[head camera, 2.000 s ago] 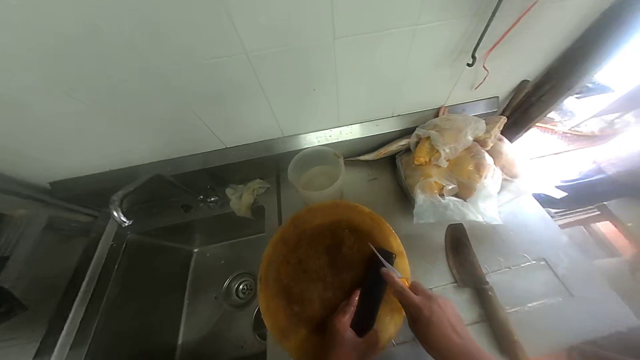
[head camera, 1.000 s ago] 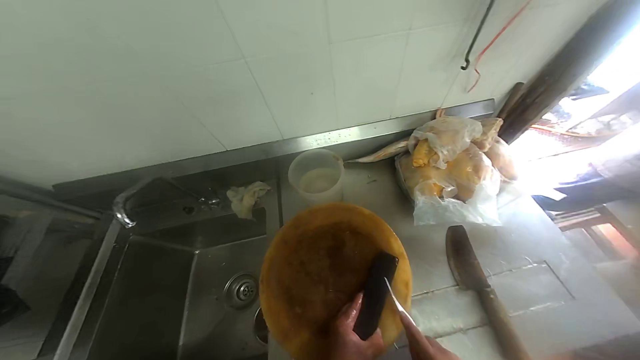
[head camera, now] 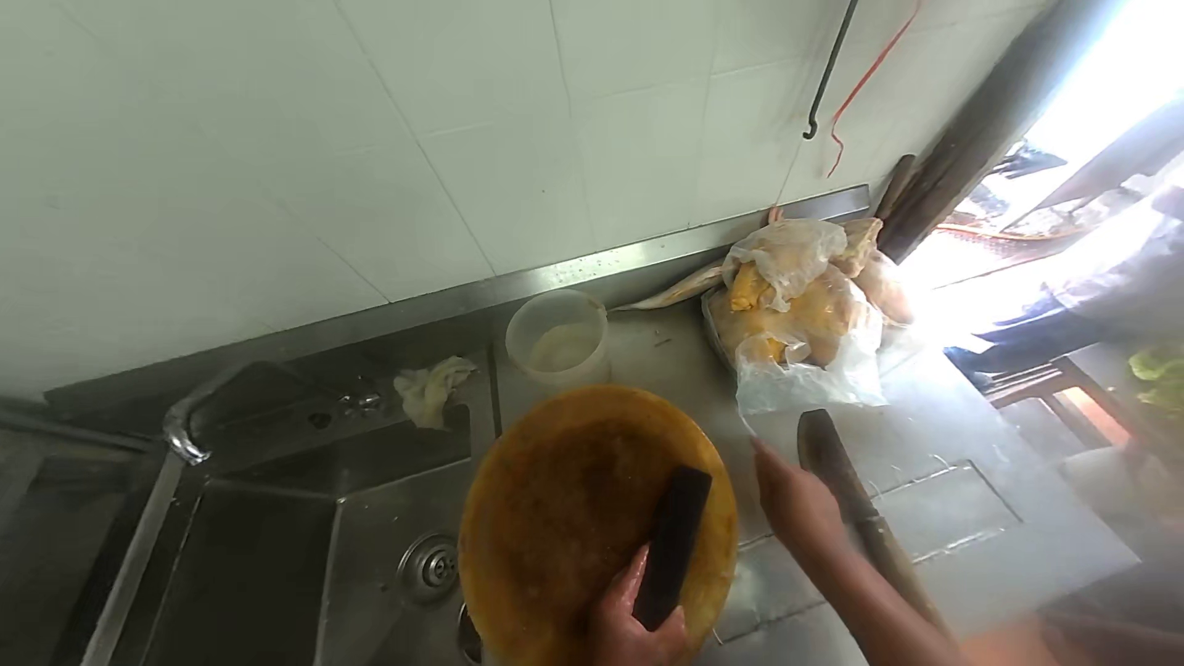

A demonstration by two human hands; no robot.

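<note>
My left hand (head camera: 638, 615) grips the lower end of a dark rectangular block, which looks like a sharpening stone (head camera: 673, 546), over a round wooden chopping board (head camera: 564, 499). To the right of the board, my right hand (head camera: 797, 504) is closed on a small knife, its thin blade (head camera: 747, 424) pointing up and left, apart from the block. The knife's handle is hidden in my fingers. Beside my right forearm lies a cleaver (head camera: 837, 467) with a wooden handle, flat on the steel counter.
A translucent plastic tub (head camera: 558, 342) stands behind the board. Plastic-wrapped poultry (head camera: 805, 305) is piled at the back right. To the left are a steel sink (head camera: 398, 555), a faucet (head camera: 190, 435) and a crumpled cloth (head camera: 433, 390). A black hook (head camera: 816, 102) hangs by the wall.
My right hand has moved the small knife from the block out to the right, off the board. The left hand still holds the block, at about the same place.
</note>
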